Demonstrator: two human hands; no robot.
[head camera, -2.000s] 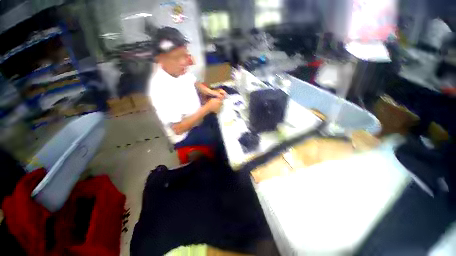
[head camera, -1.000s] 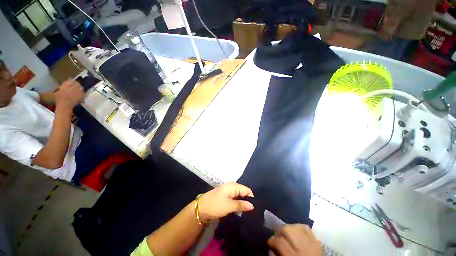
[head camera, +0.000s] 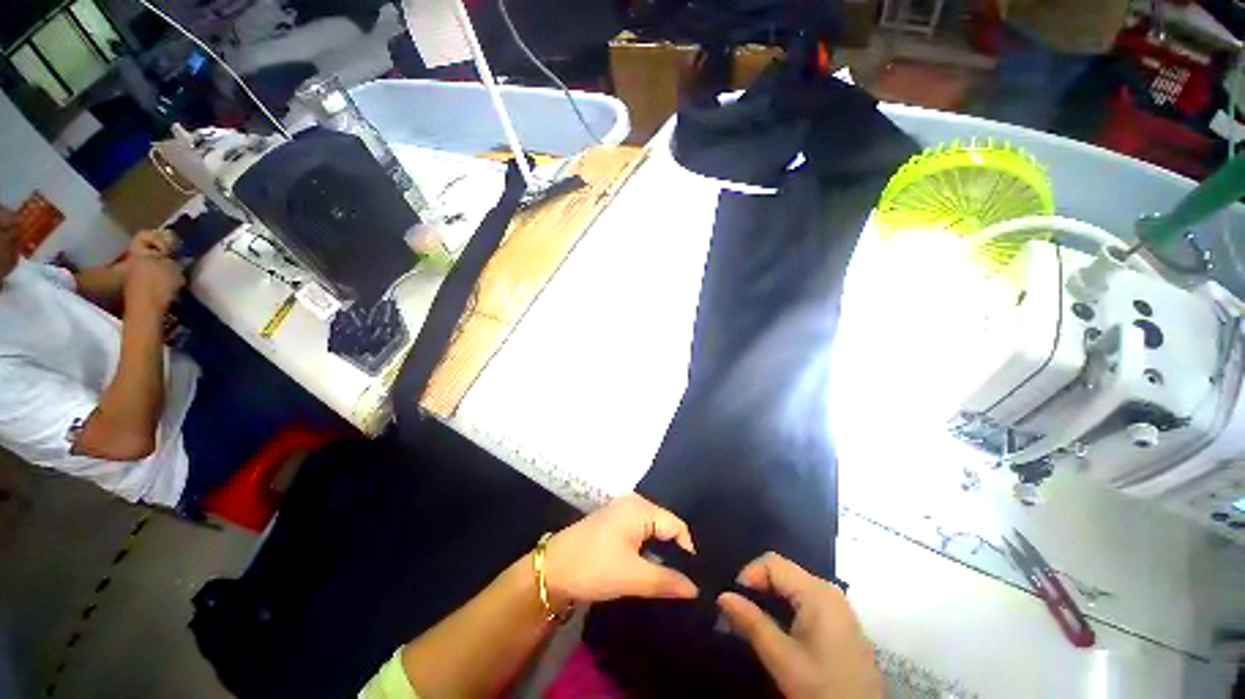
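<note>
A black garment (head camera: 765, 341) lies across the white table and comes down to the front edge, where both hands hold its near part. My left hand (head camera: 621, 549), with a gold bracelet at the wrist, pinches the black cloth between thumb and fingers. My right hand (head camera: 806, 631) pinches the cloth just to the right, its fingertips close to the left ones. The exact edge held is too dark to make out. The white sewing machine (head camera: 1113, 369) stands to the right of the garment. Red-handled snips (head camera: 1051, 590) lie on the machine bed.
A yellow-green fan (head camera: 976, 198) stands behind the bright lamp glare. A cardboard sheet (head camera: 512, 280) with a black strip lies along the table's left side. More black cloth (head camera: 396, 546) hangs at left. A seated person (head camera: 109, 369) works at another machine. Pale blue bins (head camera: 587, 116) stand behind.
The view has swung from the neighbouring station to my own table. Since one second ago, my right hand has moved up and closer to my left, and the pale piece beside it no longer shows.
</note>
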